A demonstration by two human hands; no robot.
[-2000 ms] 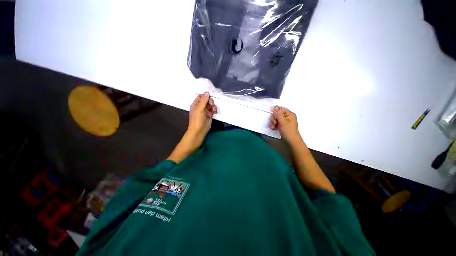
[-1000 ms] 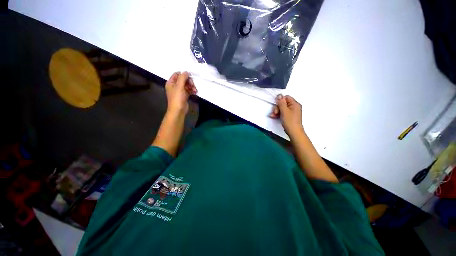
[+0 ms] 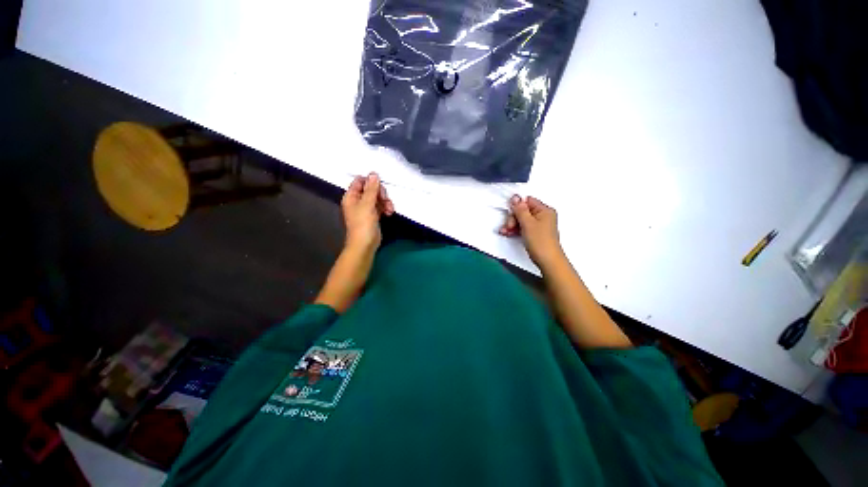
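Note:
A folded dark garment in a shiny clear polybag point(image 3: 457, 95) lies flat on the white table in front of me. The bag's near edge, a thin see-through band, reaches toward the table's front edge. My left hand point(image 3: 365, 202) pinches this edge at its left end. My right hand point(image 3: 529, 223) pinches it at its right end. The edge is stretched between both hands. Whether the bag's opening is sealed cannot be told.
Small yellow snips point(image 3: 759, 247) lie at the right on the white table point(image 3: 666, 190). Dark scissors point(image 3: 798, 329), a clear packet with a yellow patch point(image 3: 845, 297) and glossy bags are at its right end. A dark cloth heap point(image 3: 826, 71) lies back right. A yellow stool point(image 3: 141, 176) stands left.
The bag edge was more slanted and blurred a second ago, with my left hand higher. My left hand is now lower and nearer the right hand. Both hands still hold the edge.

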